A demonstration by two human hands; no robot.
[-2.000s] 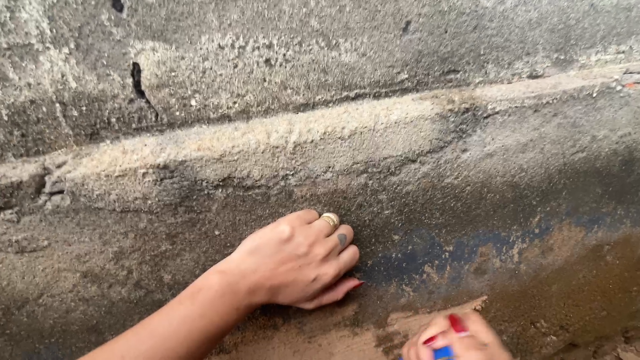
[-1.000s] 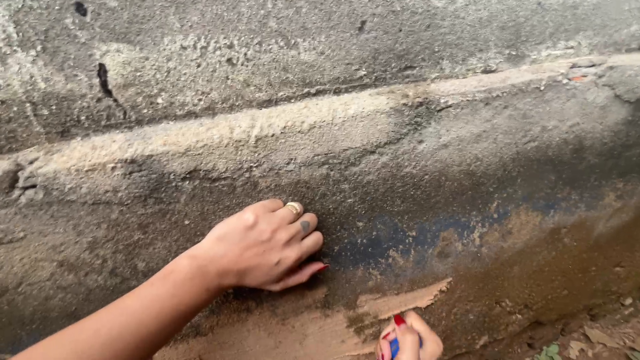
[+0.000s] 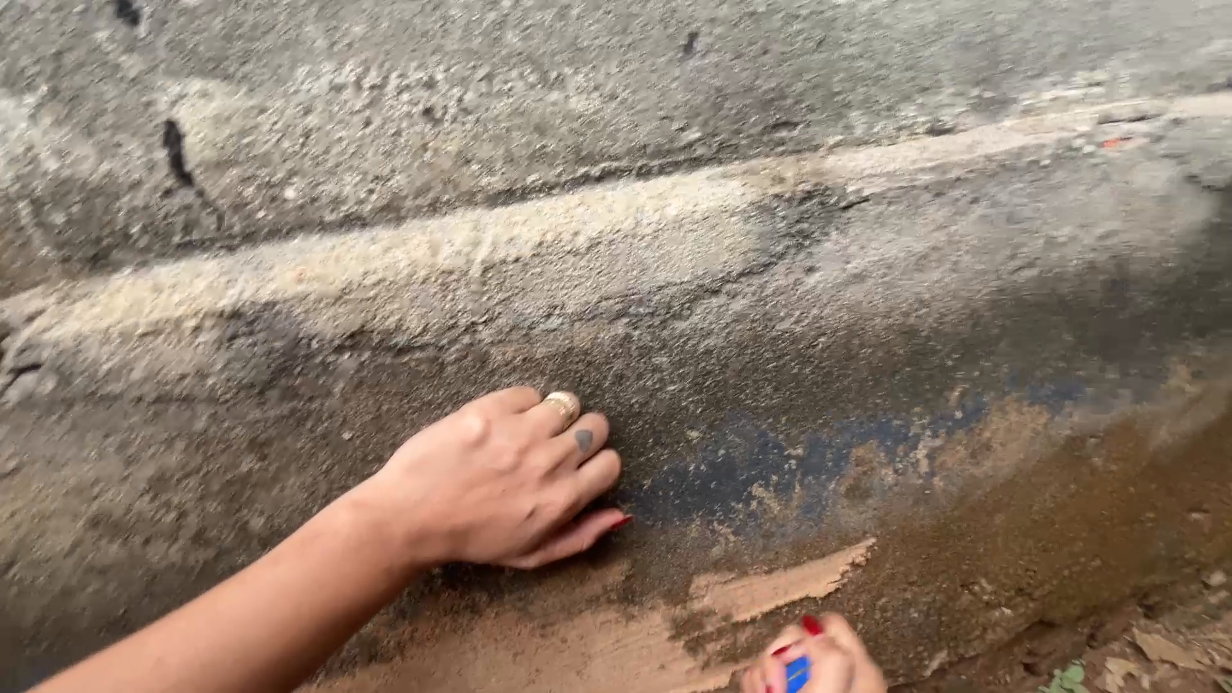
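Observation:
My left hand (image 3: 510,476) rests with curled fingers against the rough plastered wall (image 3: 654,375); it wears a gold-coloured ring, and its fingertips are hidden. Nothing shows in it, though whether it holds something is unclear. At the bottom edge, my right hand (image 3: 816,659) is closed around a small blue object (image 3: 797,673), of which only a little shows between the fingers. Just above and left of this hand lies a patch of smooth, light brown exposed or smeared surface (image 3: 780,582) on the wall's lower part.
A pale ledge (image 3: 481,231) runs slantwise across the wall above my hands. Dark holes mark the upper wall. Worn blue colouring (image 3: 760,476) lies right of my left hand. Soil, dry leaves (image 3: 1165,647) and a small green plant (image 3: 1065,679) are at the bottom right.
The view has shifted somewhat. My right hand stays low by the light brown patch, still around the blue object. My left hand remains against the wall.

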